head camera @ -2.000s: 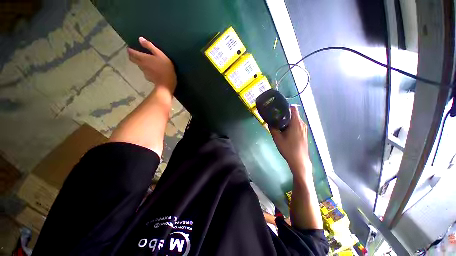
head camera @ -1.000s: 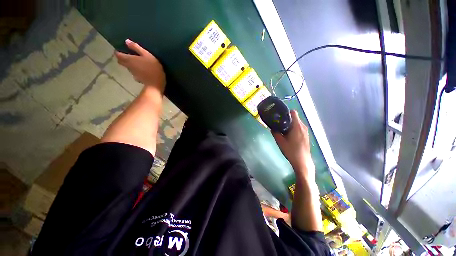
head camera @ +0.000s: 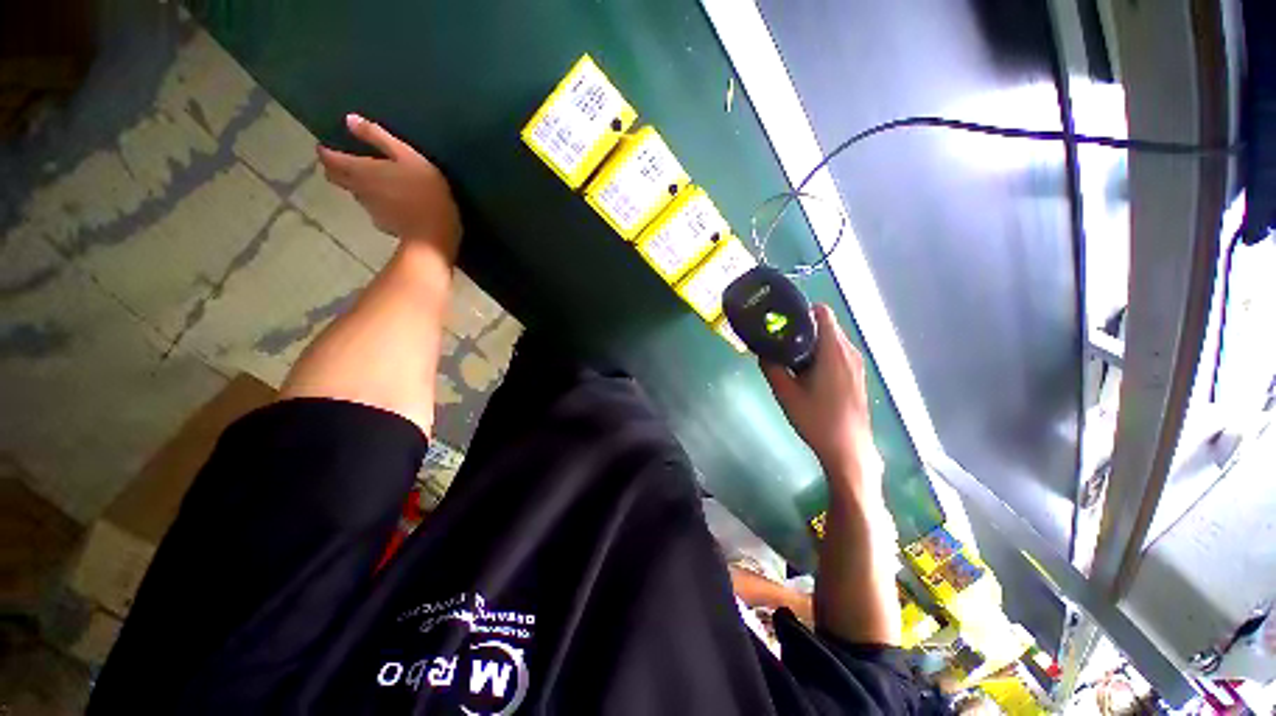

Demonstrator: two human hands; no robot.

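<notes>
Several yellow retail boxes [head camera: 637, 182] stand in a slanting row on the green bench [head camera: 462, 84], their white barcode labels facing up. My right hand [head camera: 826, 385] is closed around the handle of a black barcode scanner [head camera: 768, 315]. The scanner head is over the near end of the row and partly hides the last boxes; a green light shows on its top. My left hand [head camera: 399, 189] is empty at the bench's left edge, fingers a little apart, touching no box.
A dark cable [head camera: 952, 126] loops across the pale edge strip [head camera: 840, 238] and the dark surface beside it. More yellow boxes [head camera: 952, 574] lie beyond my right forearm. Brown cardboard [head camera: 182, 462] is on the patchy floor at left. Another person's arm [head camera: 763, 590] shows low down.
The row of boxes appears shifted left and slightly up in view, with the scanner now nearer its end. The green light on the scanner has come on. My left hand stays empty.
</notes>
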